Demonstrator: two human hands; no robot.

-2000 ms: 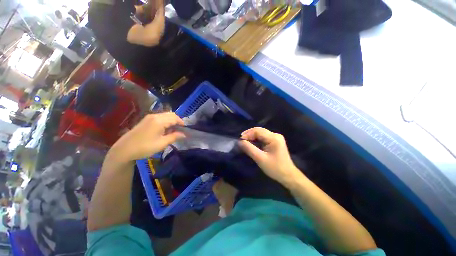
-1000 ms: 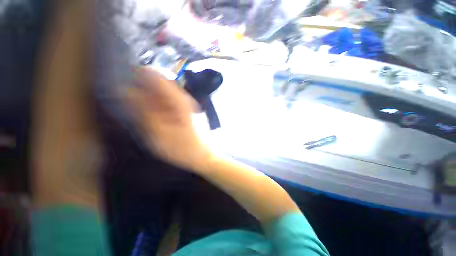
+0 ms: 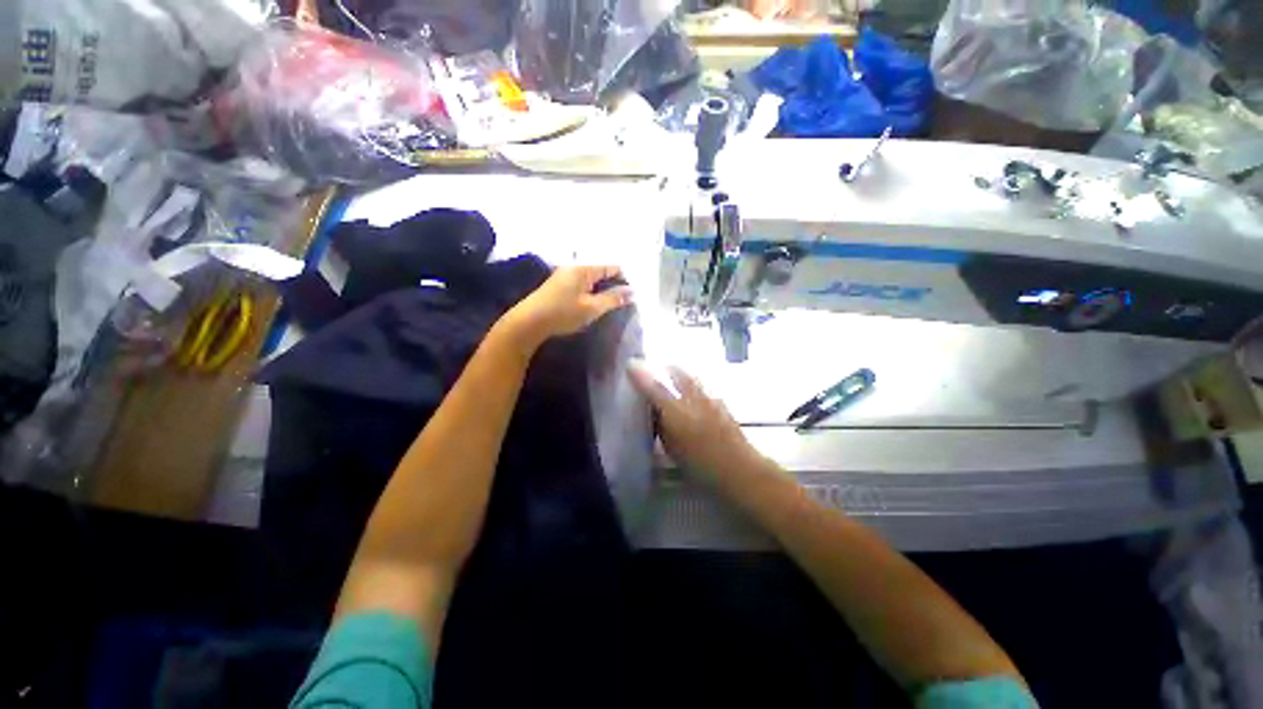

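Observation:
The dark navy garment [image 3: 416, 416] lies over the table's left part and hangs down its front. A pale grey strip [image 3: 622, 429] runs along its right edge. My left hand [image 3: 565, 302] rests on the garment's upper right edge, fingers bent at the edge; a firm grip cannot be made out. My right hand [image 3: 688, 416] touches the pale strip's right edge with its fingertips, lower down. Both hands are left of the presser foot and needle area [image 3: 734, 326] of the white sewing machine [image 3: 859, 263]. The cloth does not reach the needle.
Teal-and-dark thread snips [image 3: 834, 399] lie right of my right hand. Yellow-handled scissors [image 3: 218, 330] lie on a brown board [image 3: 166, 429] at left. A rounded navy piece [image 3: 416, 247] lies behind the garment. Clear plastic bags [image 3: 326, 97] and blue plastic [image 3: 845, 86] crowd the back.
The view has swung from the blue basket to the machine. The garment, earlier held over the basket, now lies on the table, with both hands at its right edge.

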